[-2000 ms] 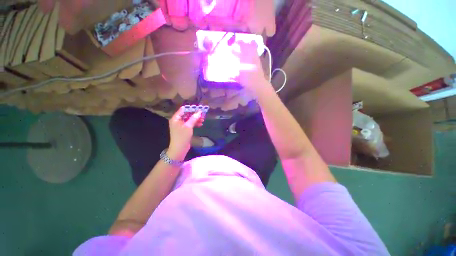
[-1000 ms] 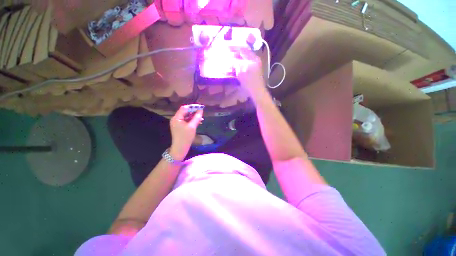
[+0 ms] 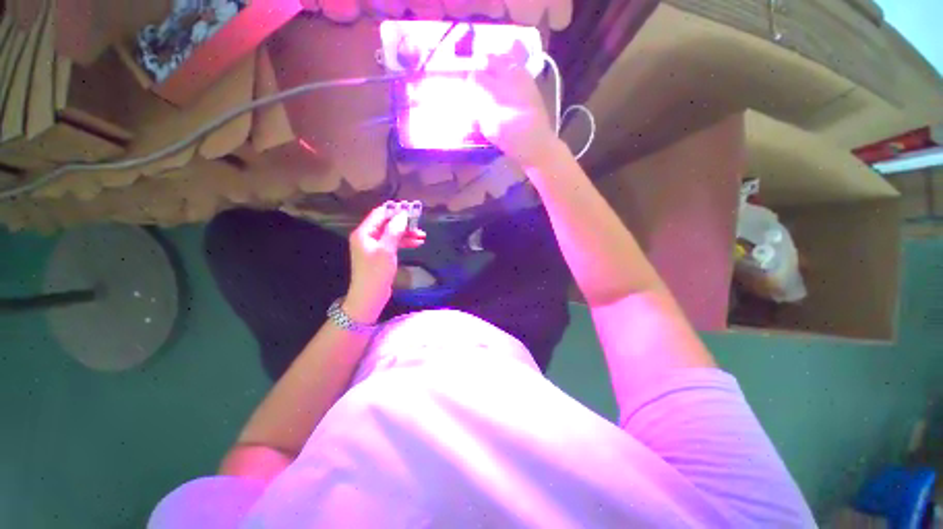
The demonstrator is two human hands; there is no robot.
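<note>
My left hand (image 3: 378, 243) holds a short row of small white-silver modules (image 3: 403, 210) between thumb and fingers, in front of my lap. The power box (image 3: 445, 114) lies ahead on the cartons, mostly hidden by white-violet glare; its dark front edge shows. My right hand (image 3: 515, 112) is over the box's right side, its fingers washed out by the glare, so what they hold cannot be told. A white power strip (image 3: 389, 43) with dark plugs lies just behind the box.
An open carton of loose modules (image 3: 230, 57) is at upper left. A grey cable (image 3: 222, 129) crosses folded cartons (image 3: 114, 119). A white cord (image 3: 587, 132) loops right of the strip. A large open carton (image 3: 672, 232) at right holds a clear bag (image 3: 767, 253). A round stand base (image 3: 112, 298) is at left.
The row in my left hand looks shorter than two seconds ago. My right hand stays at the box, its fingers shifted. The view has moved slightly, and the box sits higher in the picture.
</note>
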